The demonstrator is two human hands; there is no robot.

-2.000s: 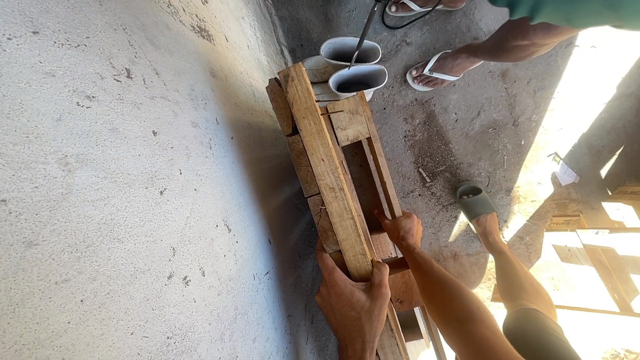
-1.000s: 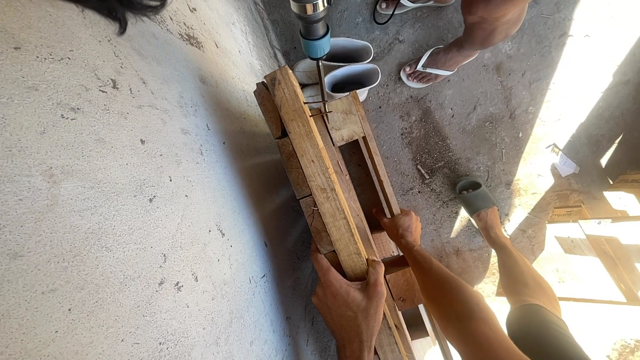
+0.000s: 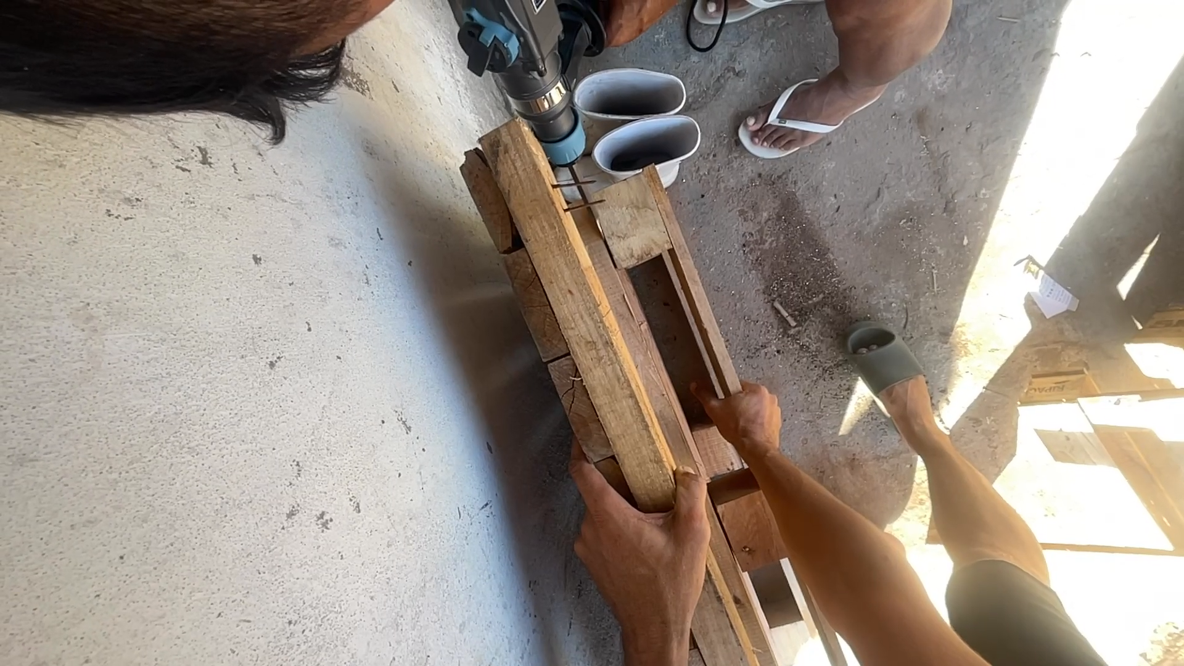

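Note:
My left hand grips the near end of a thick wooden beam, thumb on one side and fingers on the other. The beam lies along a wooden pallet standing on edge by the wall. My right hand is closed around the pallet's right-hand board. At the far end a co-worker's rotary hammer drill with a blue collar points at the pallet, its thin bit beside the beam. Nails bridge the gap between the beam and a wooden block. The exact tip of the bit is hard to make out.
A rough white wall runs along the left. White rubber boots stand past the pallet's far end. A co-worker's foot in a white flip-flop is close by. More wooden pieces lie on the sunlit floor at right. The co-worker's head leans in at upper left.
The co-worker's drill has come down into view and closer to the pallet's far end. The co-worker's head has moved further into view at upper left. Both my hands keep their hold.

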